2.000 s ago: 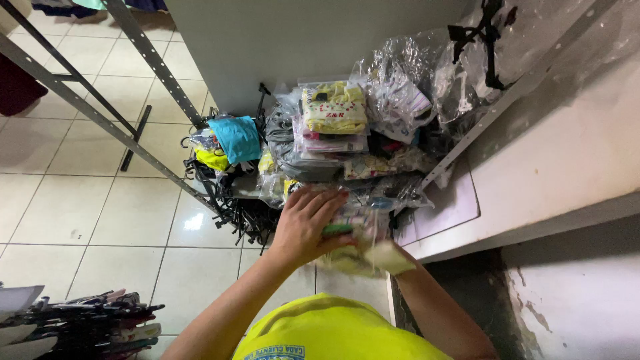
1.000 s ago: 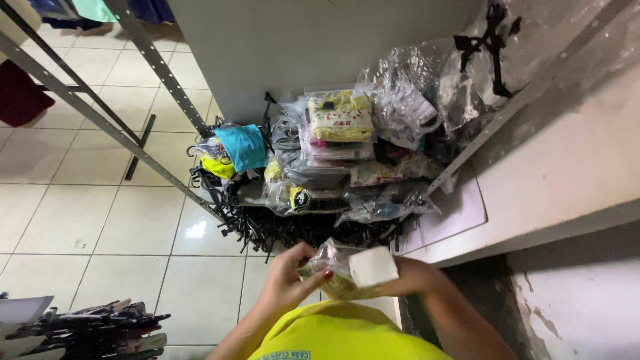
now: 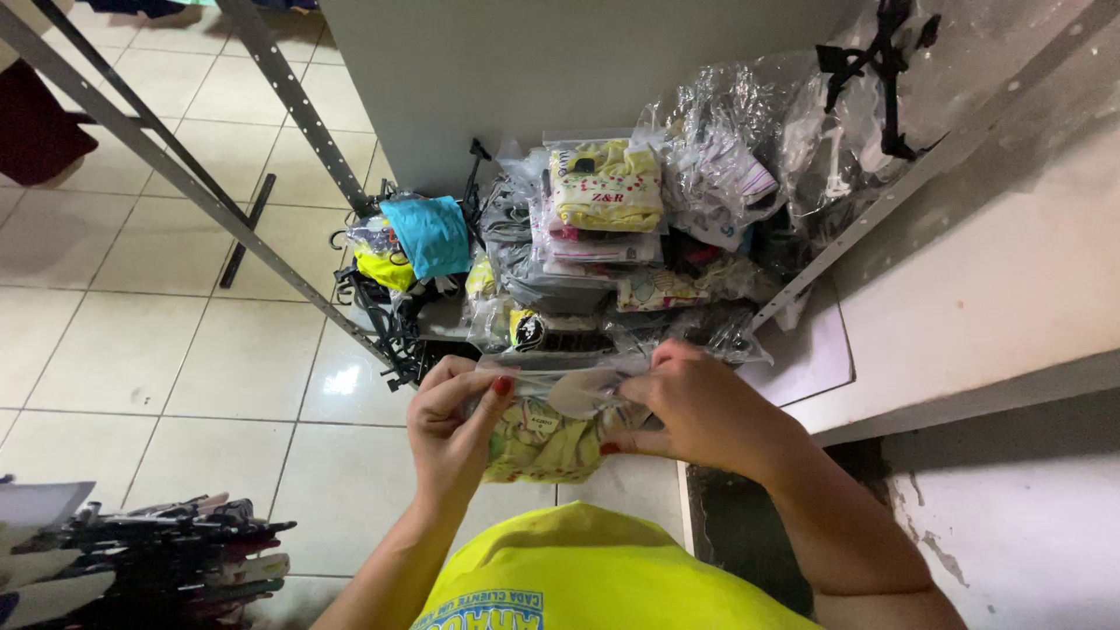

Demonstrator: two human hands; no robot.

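Note:
Between my hands is a clear plastic bag [image 3: 542, 442] holding a folded yellow patterned garment with a small tag. My left hand [image 3: 459, 420] pinches the bag's top left edge between thumb and fingers. At the right side of the same bag, my right hand [image 3: 687, 407] grips its upper edge and side. Just beyond them, a stack of bagged clothes rises on a shelf, topped by a folded yellow and white garment [image 3: 608, 188] in clear plastic. A black garment with a yellow and white print [image 3: 560, 332] lies at the shelf's front, close behind the held bag.
Perforated metal uprights [image 3: 297, 109] frame the shelf. A turquoise cloth [image 3: 427, 236] lies on black hangers [image 3: 381, 328] at its left. Loose clear plastic [image 3: 735, 105] is heaped at the right beside a pale ledge [image 3: 980, 289]. Hangers with garments [image 3: 166, 560] are at lower left, above the tiled floor [image 3: 236, 359].
The bag between my hands now lies spread flatter, with its yellow garment facing up. My hands have moved apart along its top edge. The pale card-like piece seen earlier beside it no longer sticks out.

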